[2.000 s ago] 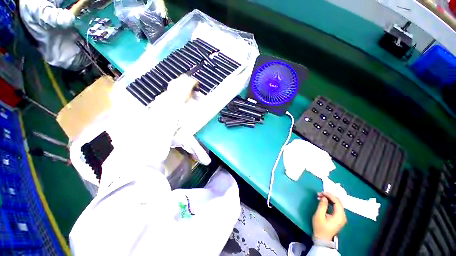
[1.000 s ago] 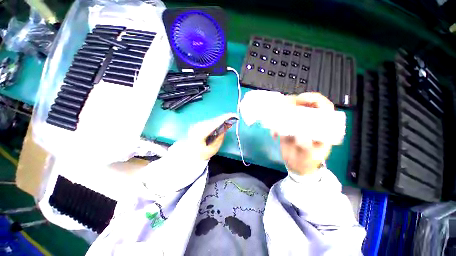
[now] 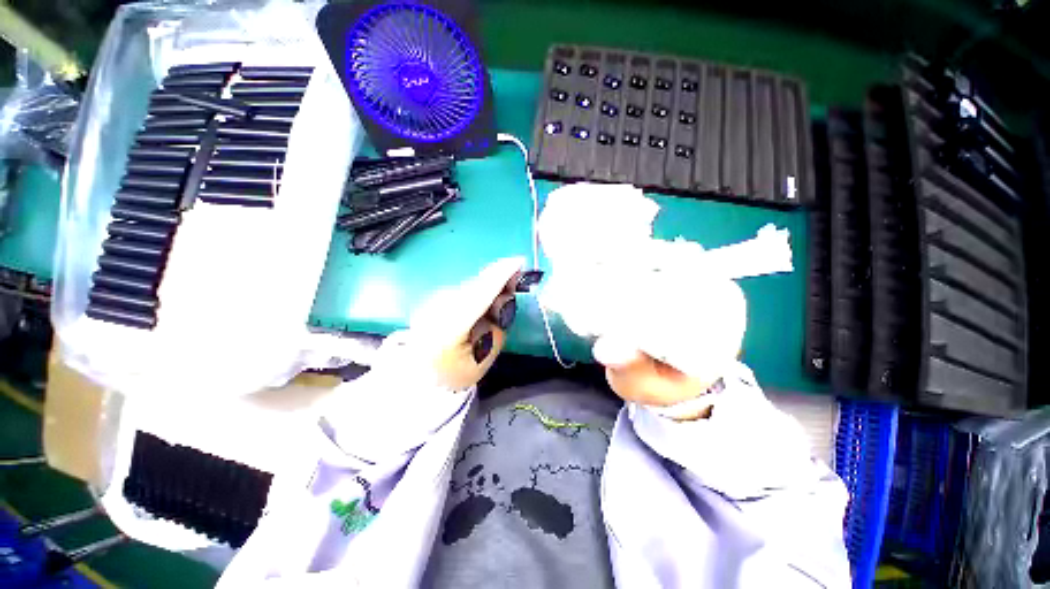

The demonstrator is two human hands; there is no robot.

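My left hand (image 3: 461, 334) is at the middle, holding several short-looking black tube ends (image 3: 504, 308) fanned between its fingers. My right hand (image 3: 654, 377) is to its right, overexposed, with its fingers at the white crumpled cloth (image 3: 599, 224); whether it grips the cloth or a piece under it cannot be told. The cloth's tail lies to the right on the green mat. A loose pile of black tubes (image 3: 397, 196) lies below the fan. The flat ribbed tray (image 3: 737, 138) behind the cloth holds rows of tiny black pieces (image 3: 605, 106).
A lined box (image 3: 248, 259) with rows of black tubes stands at left, a lower carton (image 3: 81, 420) beneath it. A fan (image 3: 417, 78) stands at the back, its white cable (image 3: 532, 196) curving across the mat. Dark slotted trays (image 3: 973, 293) are stacked at right above a blue crate (image 3: 864, 460).
My left hand was at the lined box and now holds tubes at the middle. My right hand has come from the mat's right to the cloth. The view has swung right.
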